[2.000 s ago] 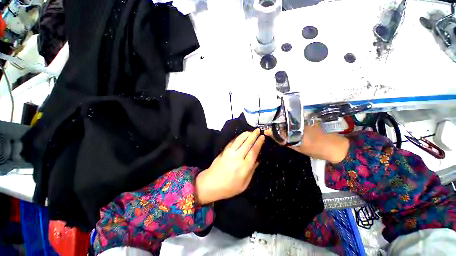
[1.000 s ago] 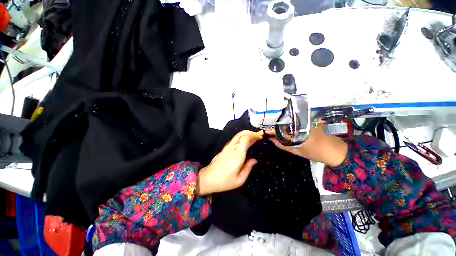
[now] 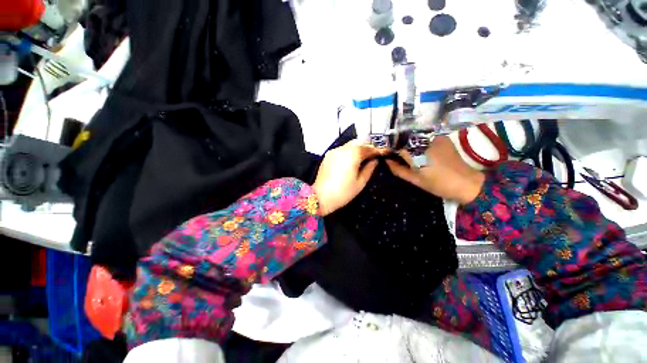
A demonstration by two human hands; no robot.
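Note:
The black garment (image 3: pixel 206 170) lies heaped left of the needle. Its speckled black section (image 3: pixel 397 234) hangs down in front of the sewing machine (image 3: pixel 553 99), over the table's front edge. My left hand (image 3: pixel 346 177) pinches the fabric edge just left of the needle area. My right hand (image 3: pixel 443 174) pinches the same edge from the right, thumb towards the left fingertips; part of it is behind the machine head. The presser foot area (image 3: pixel 411 142) is just beyond my fingertips; the needle tip cannot be made out.
Red-handled scissors (image 3: pixel 484 145), black-handled scissors (image 3: pixel 557 159) and a slim red-handled tool (image 3: pixel 611 190) lie right of my right hand. A grey round-faced device (image 3: pixel 32 174) is at the far left. A red object (image 3: pixel 106 301) and a blue crate (image 3: pixel 496 305) are below the table.
The view has tilted, so the machine appears higher and shows its lettering. My fingers now bunch and raise the fabric edge between them, where my left hand earlier lay flatter.

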